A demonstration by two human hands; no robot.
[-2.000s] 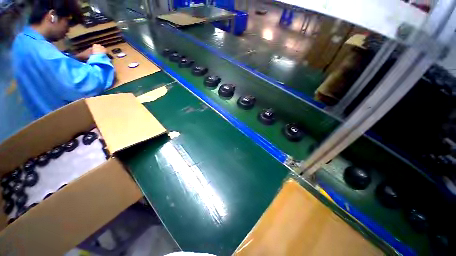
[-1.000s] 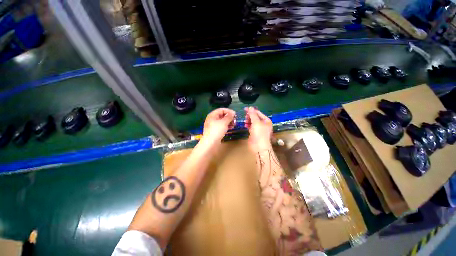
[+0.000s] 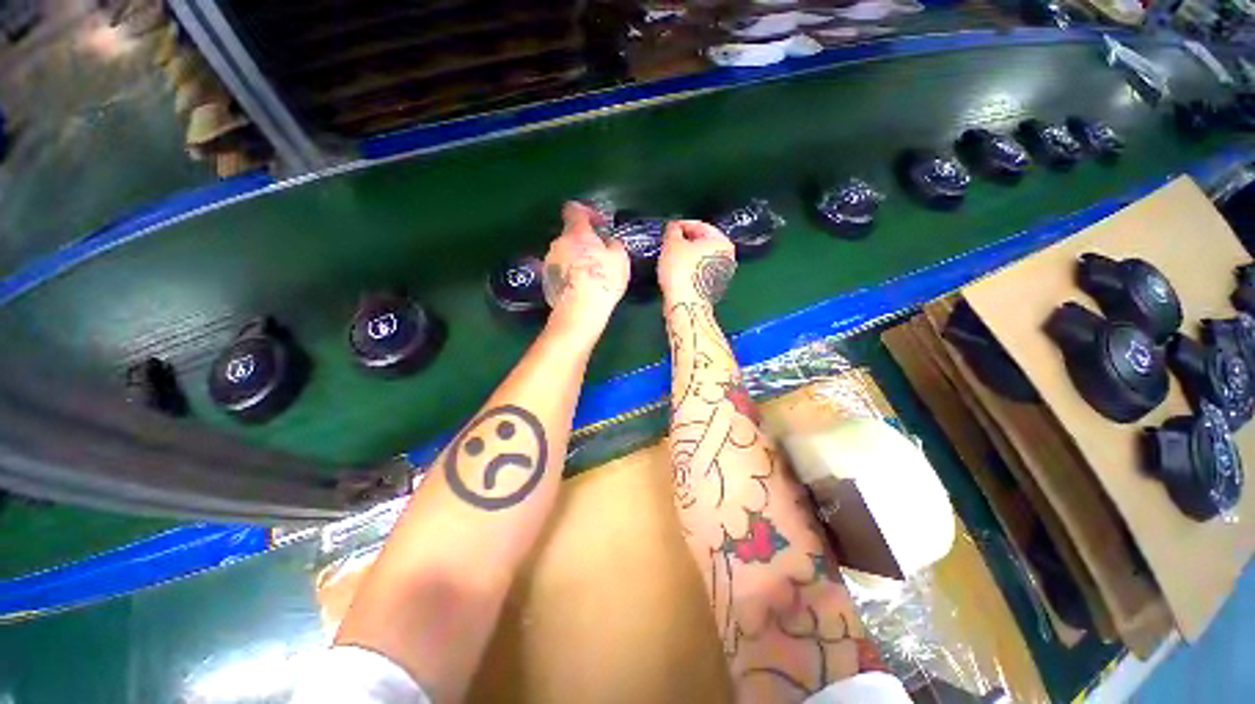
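My left hand (image 3: 586, 270) and my right hand (image 3: 695, 261) reach over the green conveyor belt (image 3: 454, 206), one on each side of a round black housing (image 3: 640, 245). My fingertips pinch the edges of a thin clear film (image 3: 632, 231), seen mainly as glare over the housing's top. How far the film touches the housing is hard to tell. Other black housings with a pale logo stand on the belt to the left, the nearest beside my left hand (image 3: 518, 283). Housings to the right, such as the nearest one (image 3: 750, 224), have a wrinkled shine.
A taped cardboard mat (image 3: 606, 578) lies below my forearms. A white roll (image 3: 895, 481) is on its right side. Stacked cardboard sheets (image 3: 1018, 296) with several black parts stand at the right. Blue edge tape (image 3: 826, 319) borders the belt. A blurred metal post is at left.
Both hands have moved forward from the bench edge over the belt, bringing the film onto or just above a housing. The view has shifted closer to the belt.
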